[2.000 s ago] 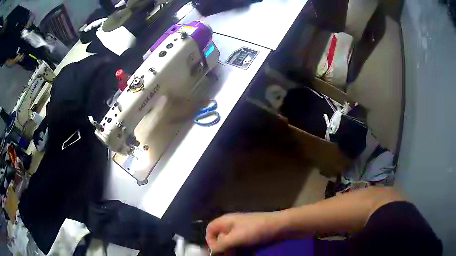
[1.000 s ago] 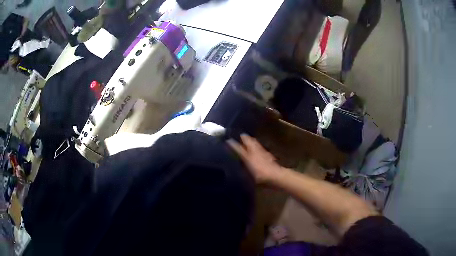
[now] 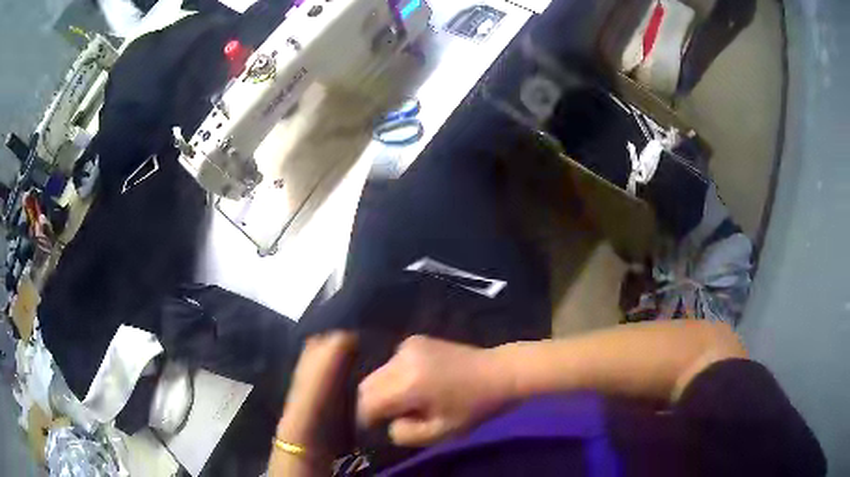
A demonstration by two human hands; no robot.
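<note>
A black garment piece (image 3: 438, 219) lies over the table's front edge and down toward my lap. A white rectangle outline shows on it. My right hand (image 3: 419, 393) is at its near end, fingers curled; whether cloth is in them is unclear. My left hand (image 3: 324, 368) is beside it, blurred, with a yellow band at the wrist; its fingers are hidden. The white sewing machine (image 3: 280, 102) stands beyond the cloth. Another black garment piece (image 3: 121, 242), also with a white outline, is heaped left of the machine.
Blue-handled scissors (image 3: 398, 123) lie on the white table right of the machine. A red-topped item (image 3: 235, 56) is behind the machine head. White fabric pieces (image 3: 121, 373) lie at lower left. On the right are an open box (image 3: 596, 177) with tied black bundles and a red-striped white sack (image 3: 655, 42).
The black cloth that was raised in front of the machine now lies lower, over the table edge, and the scissors show again. My right hand has moved down and left. My left hand has come into view.
</note>
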